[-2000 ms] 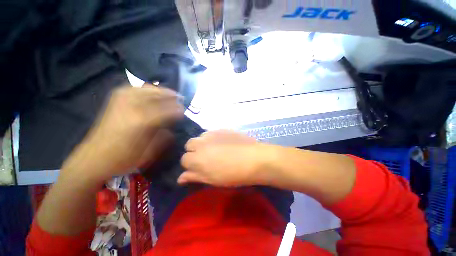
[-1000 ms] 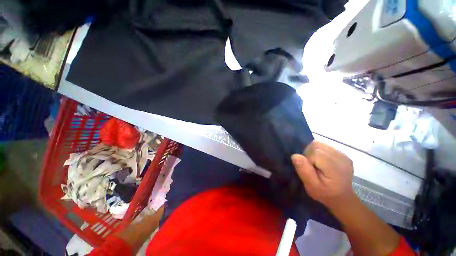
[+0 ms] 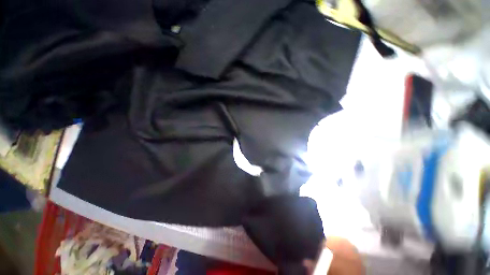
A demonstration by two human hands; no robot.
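Black fabric point(image 3: 188, 172) lies spread and wrinkled over the machine table, with a white gap showing near its middle. A folded part of it point(image 3: 290, 225) runs down to the bottom edge. My right hand point(image 3: 346, 259) is at the bottom edge, blurred and partly cut off, closed at the end of this folded part; its fingertips are hardly visible. A white stick-like object point(image 3: 323, 262) shows in front of it. My left hand is not in view. The white sewing machine head point(image 3: 405, 188) with a blue stripe is blurred at the right.
A red basket point(image 3: 48, 236) with pale scraps point(image 3: 96, 252) is below the table's ruler-marked front edge point(image 3: 161, 232). More dark cloth point(image 3: 64, 64) is piled at the upper left. A black and red object point(image 3: 419, 102) lies behind the machine. Bright glare covers the table near the machine.
The view has tilted up and away, so the fabric, basket and right hand appear lower. My left hand, earlier at the basket, has left the picture. My right hand remains at the fabric.
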